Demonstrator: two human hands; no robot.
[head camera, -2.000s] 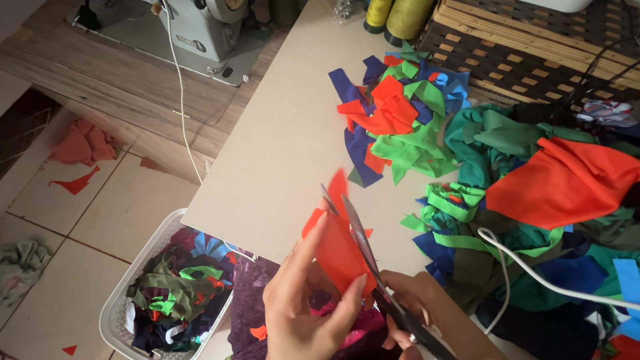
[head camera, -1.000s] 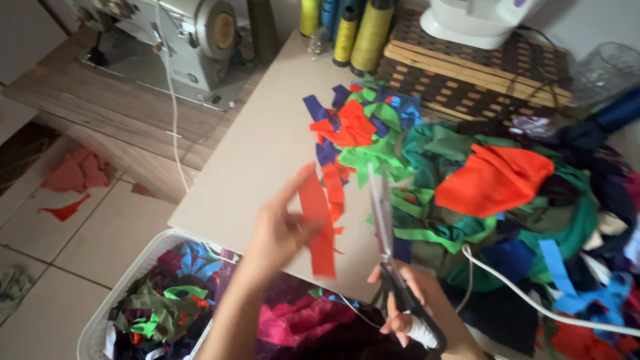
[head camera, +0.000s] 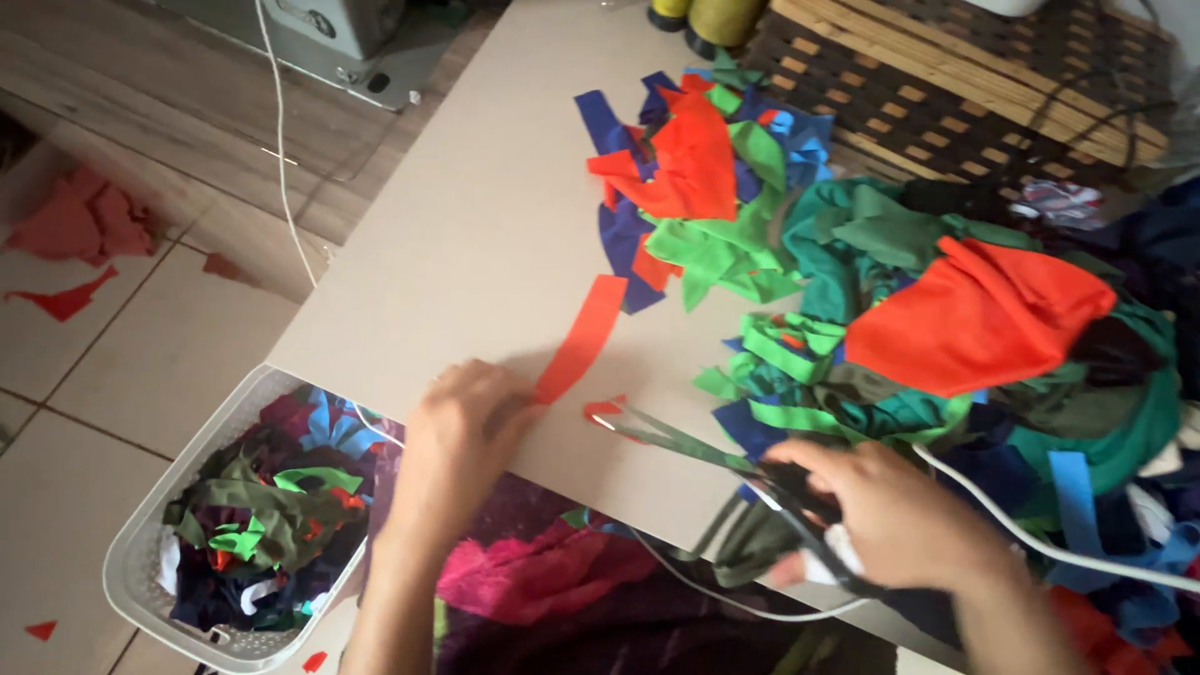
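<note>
My left hand (head camera: 476, 422) is near the front edge of the pale tabletop (head camera: 441, 234), its fingers on the lower end of an orange-red fabric strip (head camera: 583, 337) lying on the table. My right hand (head camera: 872, 516) holds black-handled scissors (head camera: 698, 448), blades pointing left over the table. A small red scrap (head camera: 607, 409) lies by the blade tips. Behind it is a pile of blue, green and red fabric pieces (head camera: 694, 169). To the right a folded red cloth (head camera: 975, 319) rests on a heap of green and dark fabrics (head camera: 1116, 403).
A white plastic basket (head camera: 131, 600) of scraps stands below the table at left. A sewing machine (head camera: 347, 37) is at upper left, thread spools (head camera: 722, 23) and a woven box (head camera: 844, 84) at the back. A white cable (head camera: 1041, 548) crosses the right-hand heap. Red scraps (head camera: 80, 216) lie on the floor.
The red fabric that my left hand held raised is now down on the table as a strip. The scissors, earlier pointing up and away, now point left. The view has shifted.
</note>
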